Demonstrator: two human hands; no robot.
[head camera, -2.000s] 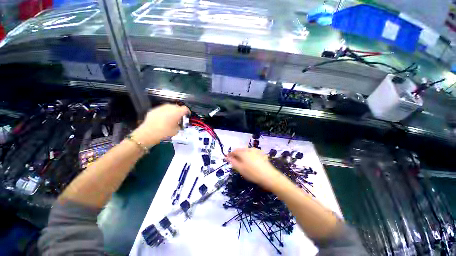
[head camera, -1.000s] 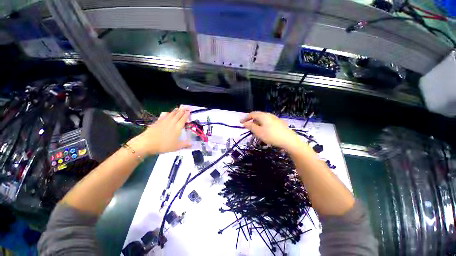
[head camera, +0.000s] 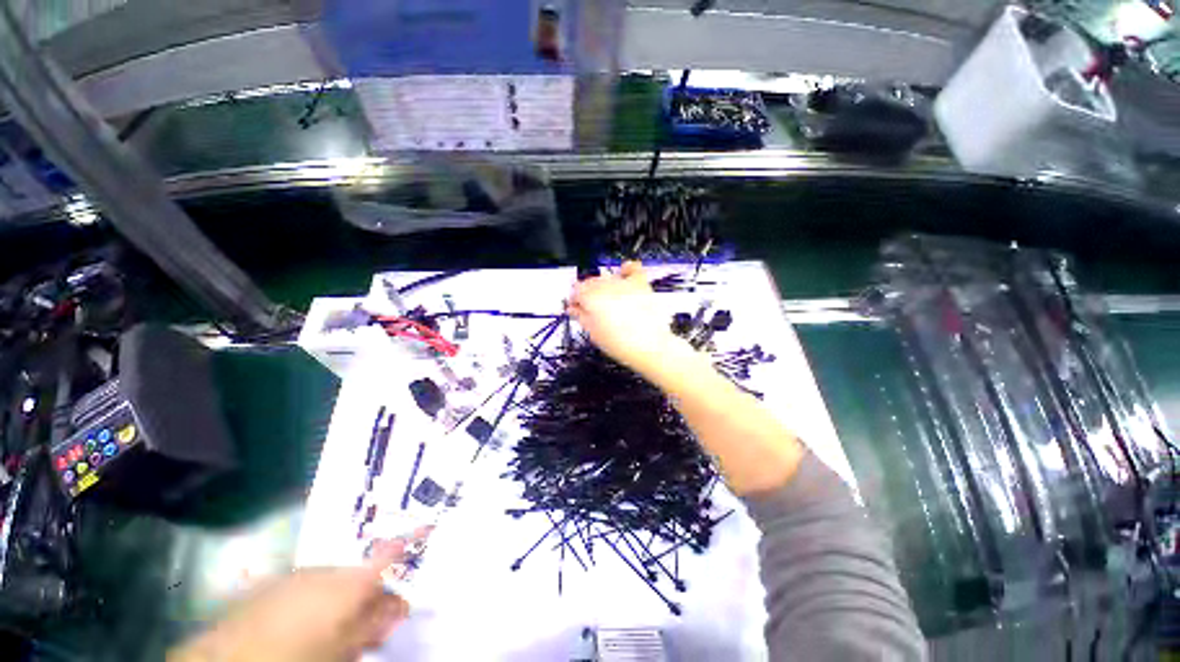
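The black harness cable (head camera: 498, 313) runs from the red wires (head camera: 421, 332) at the board's upper left to my right hand (head camera: 611, 308). My right hand holds it near the board's back edge, its fingertips partly hidden. My left hand (head camera: 311, 616) is low at the board's left side, blurred; I cannot tell whether it holds anything. A large heap of black cable ties (head camera: 608, 453) lies below my right hand. Small black blocks on holders (head camera: 434, 491) stand in a slanting line left of the heap.
The white board (head camera: 518, 608) lies on the green bench. A black tester box (head camera: 149, 414) with coloured buttons stands left. Bagged harnesses (head camera: 1035, 427) lie right. Behind are a blue tray of small parts (head camera: 718, 114), a white bin (head camera: 1022, 104) and a metal post (head camera: 130, 194).
My left hand has left the red wires and moved down toward the board's near left. My right hand is still at the cable near the back edge. The view has shifted right.
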